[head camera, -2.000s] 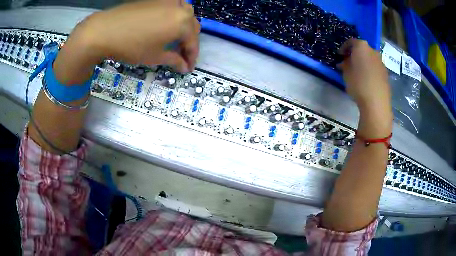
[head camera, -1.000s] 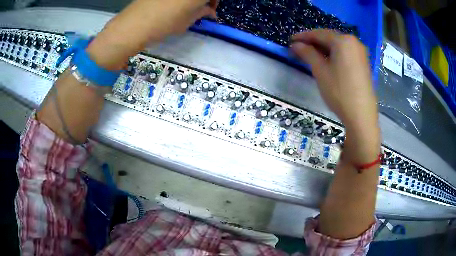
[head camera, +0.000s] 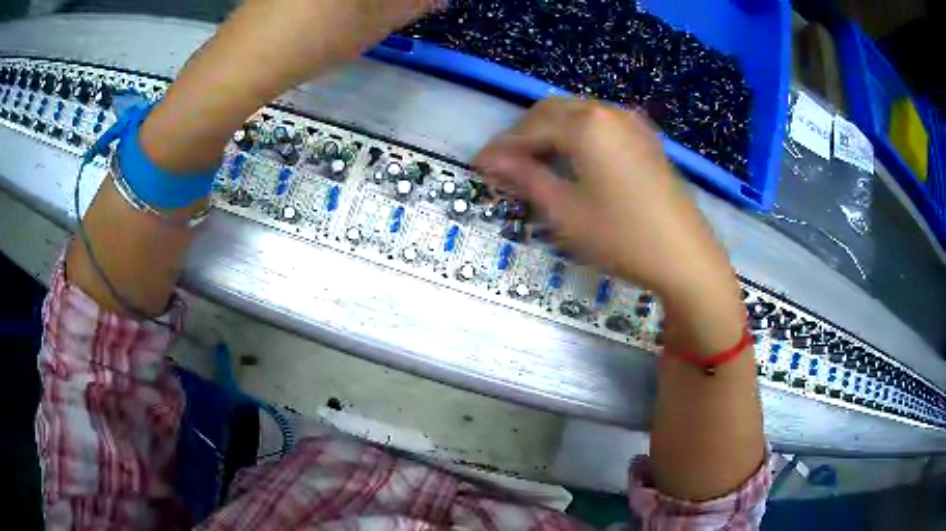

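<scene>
A strip of circuit boards (head camera: 425, 230) crosses the view, crowded with dark round cans with silvery tops and small blue parts. Beyond it stands a blue parts bin (head camera: 770, 114) holding a heap of small black components (head camera: 664, 73). My right hand (head camera: 596, 187) is over the far edge of the boards, thumb and fingers bent close together and blurred; whether a part is between them cannot be told. My left hand (head camera: 332, 31) is at the top edge by the bin's left side, its fingertips cut off or hidden.
Metal conveyor rails (head camera: 394, 306) run on both sides of the boards. A clear plastic bag (head camera: 830, 197) with white labels lies right of the bin. Another blue bin (head camera: 882, 114) with a yellow item is at far right. A blue coiled cord hangs near the bench edge.
My right hand has moved from the bin left and nearer, to the boards. My left hand went from above the boards to the top edge. The board strip has shifted slightly.
</scene>
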